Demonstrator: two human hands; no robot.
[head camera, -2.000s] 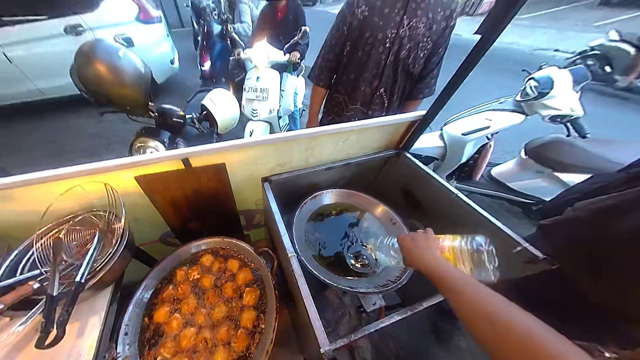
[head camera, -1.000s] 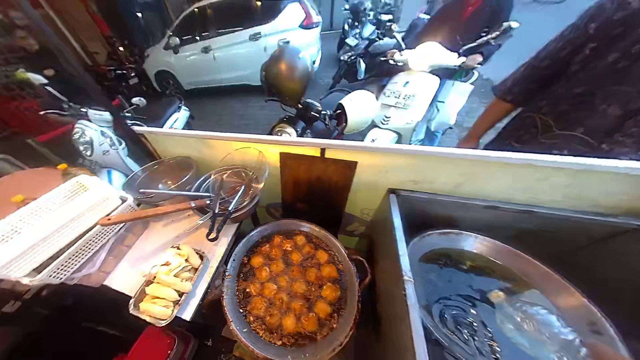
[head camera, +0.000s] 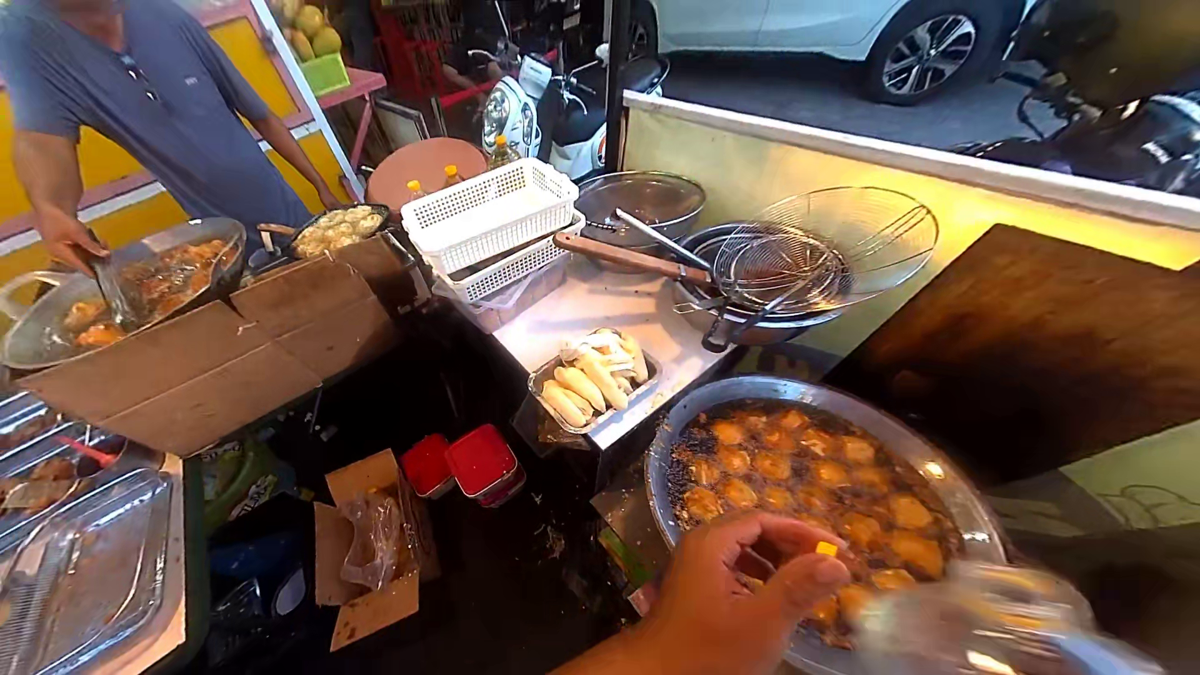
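Note:
My left hand (head camera: 741, 595) pinches a small yellow cap (head camera: 827, 548) between thumb and fingers, above the near edge of a wide metal frying pan (head camera: 689, 398). Round pieces of food (head camera: 773, 466) fry in dark oil in that pan. A blurred clear plastic bottle (head camera: 975, 614) is at the lower right, over the pan's rim; the hand on it cannot be made out, so my right hand is not in view. Left of the pan, a foil tray (head camera: 600, 427) holds peeled bananas (head camera: 586, 380).
Wire skimmers (head camera: 825, 248) rest on a bowl behind the pan, near white plastic baskets (head camera: 492, 211). A brown board (head camera: 1041, 347) leans at right. At left, a person (head camera: 178, 112) stirs another pan (head camera: 37, 342) behind cardboard (head camera: 234, 347). An open box (head camera: 375, 553) lies below.
The view has swung far to the left. Two seconds ago a hand held the clear bottle over the pan at the right; now the bottle is by the frying pan, and my left hand has come into view.

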